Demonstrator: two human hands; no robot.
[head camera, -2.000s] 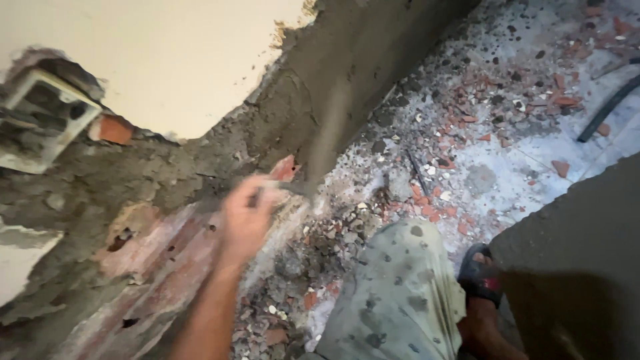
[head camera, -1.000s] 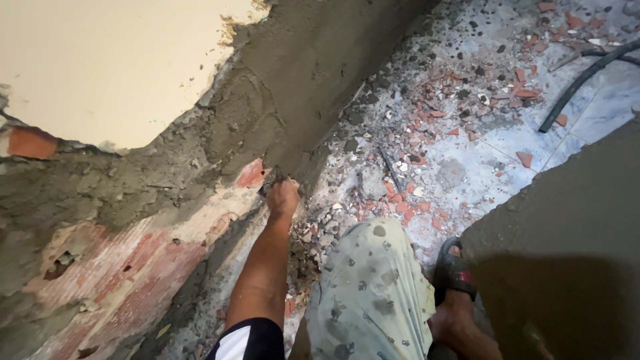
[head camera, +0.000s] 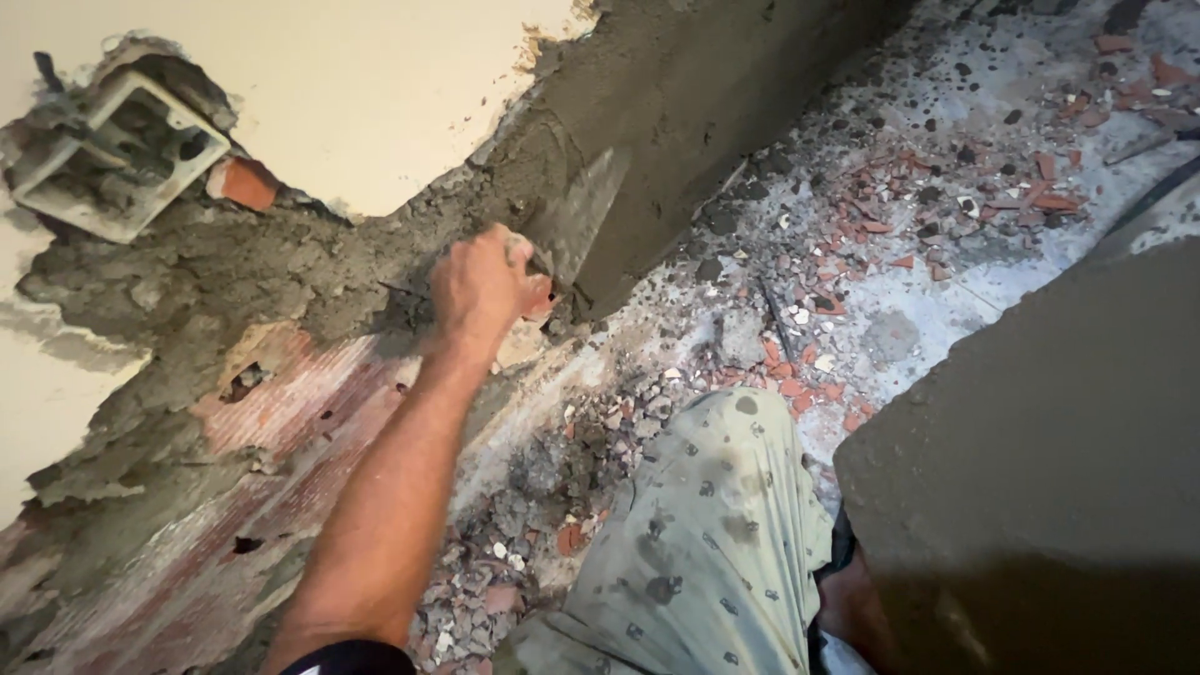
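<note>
My left hand (head camera: 483, 281) is closed around the grip of a metal trowel. The trowel's flat blade (head camera: 589, 216) reaches up and to the right from my fist, over a band of wet grey mortar (head camera: 656, 141) on the lower wall. Motion blurs the blade, and my fingers hide most of the handle. Just beside my fingers a piece of red brick (head camera: 538, 296) shows. Below and left of the hand lies bare red hollow brick (head camera: 281, 394), partly smeared with mortar. My right hand is out of the picture.
An electrical wall box (head camera: 122, 155) sits in a rough hole at upper left, near a brick chunk (head camera: 246, 184). Broken brick and mortar rubble (head camera: 872, 225) covers the floor. My knee (head camera: 741, 469) is at lower centre; a large mortar-grey surface (head camera: 1031, 422) is at right.
The trowel blade, hard to make out one second ago, now shows over the mortar up and right of my fist. The view has shifted, bringing the wall box back into sight.
</note>
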